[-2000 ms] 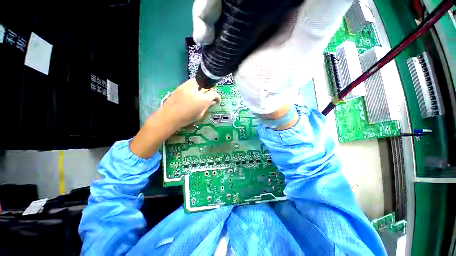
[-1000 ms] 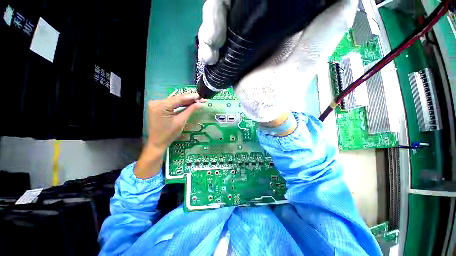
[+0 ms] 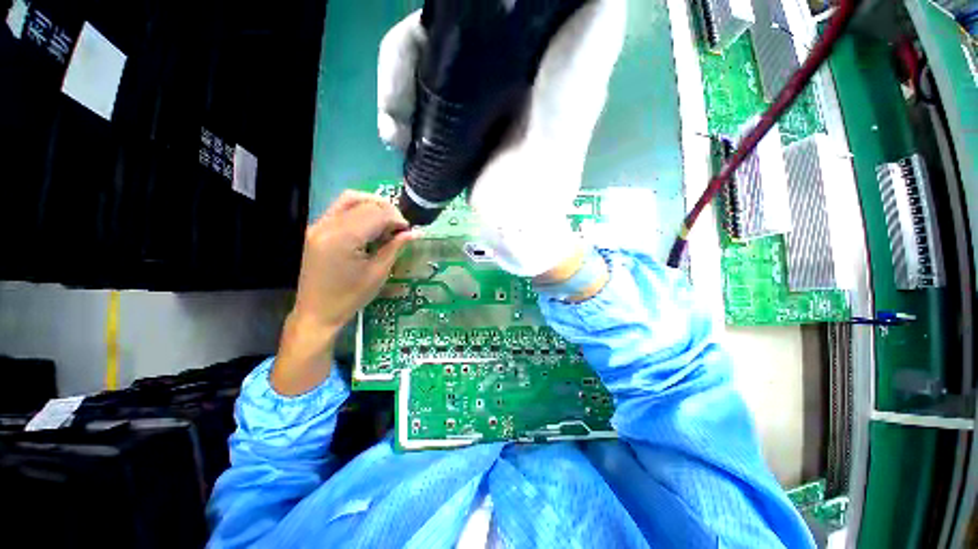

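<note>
The large green circuit board (image 3: 472, 322) lies solder side up in front of me, with white outlines and a stepped near edge. My right hand (image 3: 536, 161), in a white glove, grips the black electric screwdriver (image 3: 445, 129), its tip pointing down at the upper left of the board. My bare left hand (image 3: 349, 257) is at the board's upper left, thumb and fingertips pinched together right beside the tool tip. Whether a screw is between the fingertips cannot be seen. The glove and tool hide part of the board.
Boards with finned heatsinks (image 3: 810, 214) stand at the right. A loose heatsink (image 3: 907, 220) and a pen (image 3: 885, 318) lie farther right. A red and black cable (image 3: 761, 123) crosses the right side. Black bins (image 3: 150, 150) with white labels stand at the left.
The screwdriver and my gloved hand have moved left and stand more upright. My left hand stays beside the tip, a little lower than two seconds ago. The cable has shifted left.
</note>
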